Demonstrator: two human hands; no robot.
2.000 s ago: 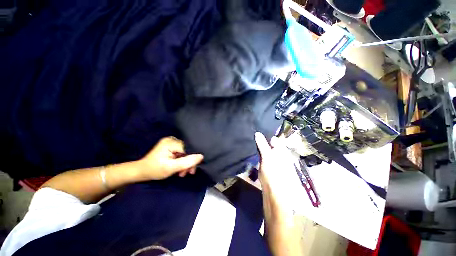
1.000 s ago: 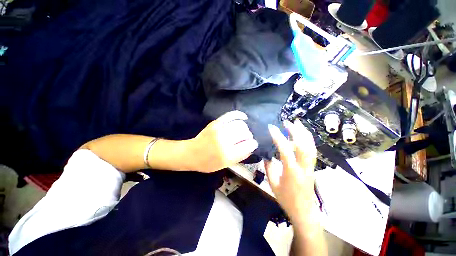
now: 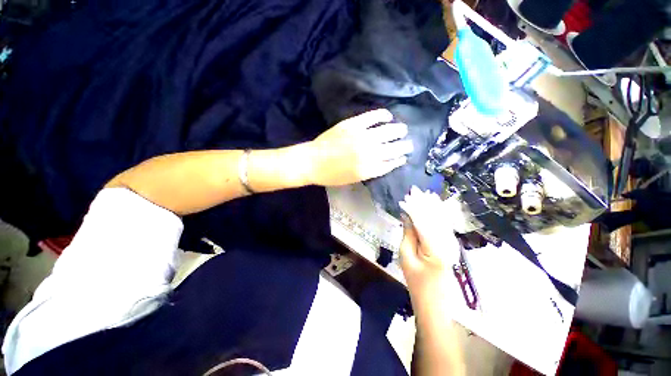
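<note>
A dark grey cut panel (image 3: 419, 125) lies at the needle area (image 3: 441, 154) of the overlock machine (image 3: 544, 172). My left hand (image 3: 368, 149) lies on the panel, palm down, just left of the needle area. My right hand (image 3: 430, 228) is at the machine's front edge, fingertips by the cloth's near edge; glare hides whether it pinches the cloth. Greyer cloth (image 3: 368, 70) lies behind my left hand. The navy garment pile (image 3: 162, 88) adjoins it at left.
Dark red snips (image 3: 466, 285) lie on the white table (image 3: 515, 323) right of my right wrist. A black strip (image 3: 541, 266) trails over the table. A light-blue part (image 3: 482, 72) stands above the needle. Black scissors (image 3: 634, 121) hang at right.
My left hand has moved right and away from me onto the cloth near the needle. The panel has shifted away from me, baring the table's front edge. My right hand's fingers have drawn together.
</note>
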